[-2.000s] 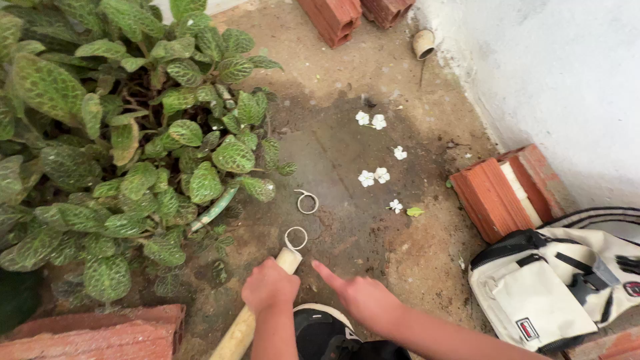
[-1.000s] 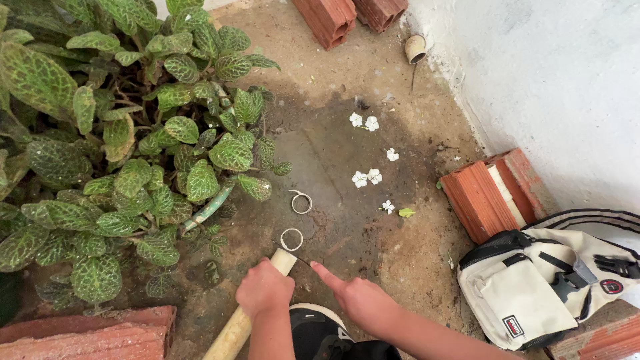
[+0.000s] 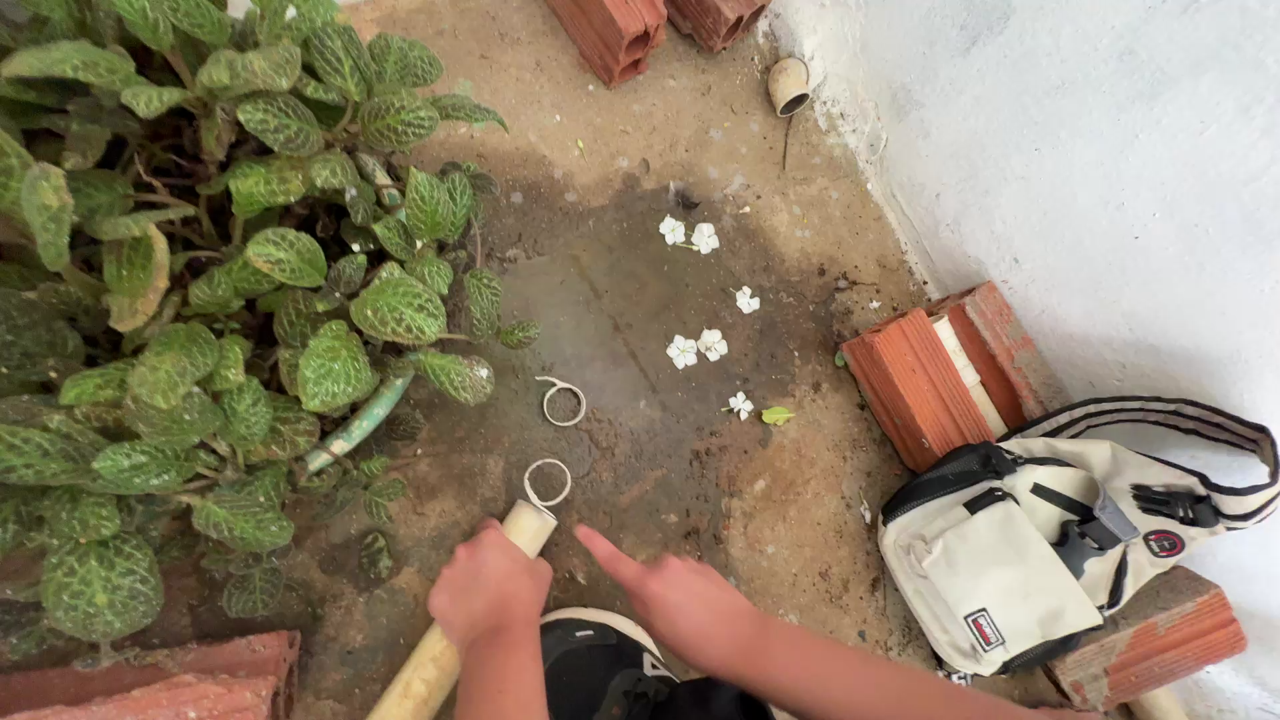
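Observation:
My left hand (image 3: 490,585) is wrapped around a cream plastic pipe (image 3: 420,672), close to its upper end. At that end a thin pale ring (image 3: 547,483) sticks out past the rim, seemingly attached to it. A second thin ring (image 3: 564,403) with a short tail lies on the wet concrete floor a little farther up. To the right of the pipe, my right hand (image 3: 685,605) holds nothing; its index finger points toward the pipe's end without touching it, the other fingers curled.
Leafy plants (image 3: 330,365) and a green hose (image 3: 362,425) fill the left. White flowers (image 3: 712,344) dot the floor. Hollow bricks (image 3: 915,390), a white-and-black bag (image 3: 1010,570) and a white wall (image 3: 1060,200) stand right. A short pipe piece (image 3: 789,85) lies above; a shoe (image 3: 600,660) is below.

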